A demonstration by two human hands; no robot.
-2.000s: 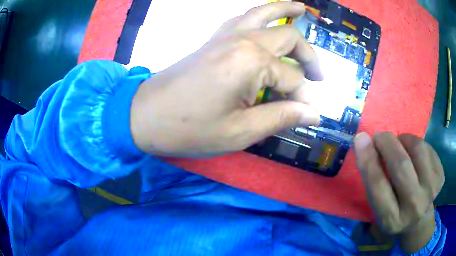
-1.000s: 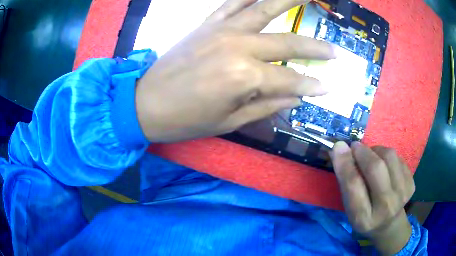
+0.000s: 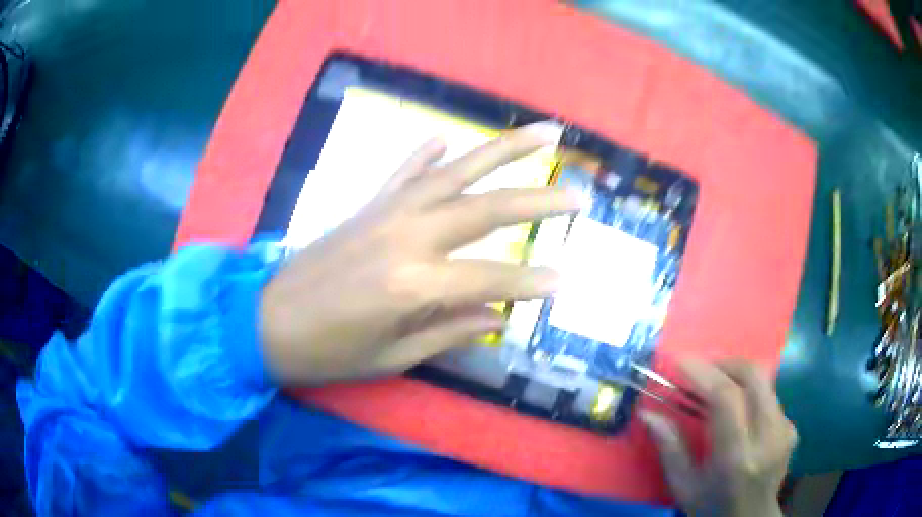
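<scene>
The open tablet (image 3: 475,388) lies back side up on the red foam pad (image 3: 748,232). Its white battery (image 3: 354,151) fills the left part, and the blue mainboard (image 3: 566,348) with a glaring white shield plate (image 3: 610,283) is at the right. My left hand (image 3: 404,263) is spread over the battery, fingertips at the board's left edge, holding nothing visible. My right hand (image 3: 723,429) holds thin tweezers (image 3: 667,389) at the tablet's lower right corner, tips near the board's lower edge. The image is blurred; whether the tips touch anything cannot be told.
A tan-yellow stick (image 3: 835,263) lies on the dark green bench (image 3: 111,141) right of the pad. A bundle of orange-brown and silvery strips (image 3: 898,323) lies at the far right. A red piece (image 3: 882,20) shows at the top right corner. Dark cables are at the left edge.
The tablet and pad appear lower and further left, with more bench showing. My left fingers have spread over the battery. The tweezers have moved off the tablet's lower part to its right corner.
</scene>
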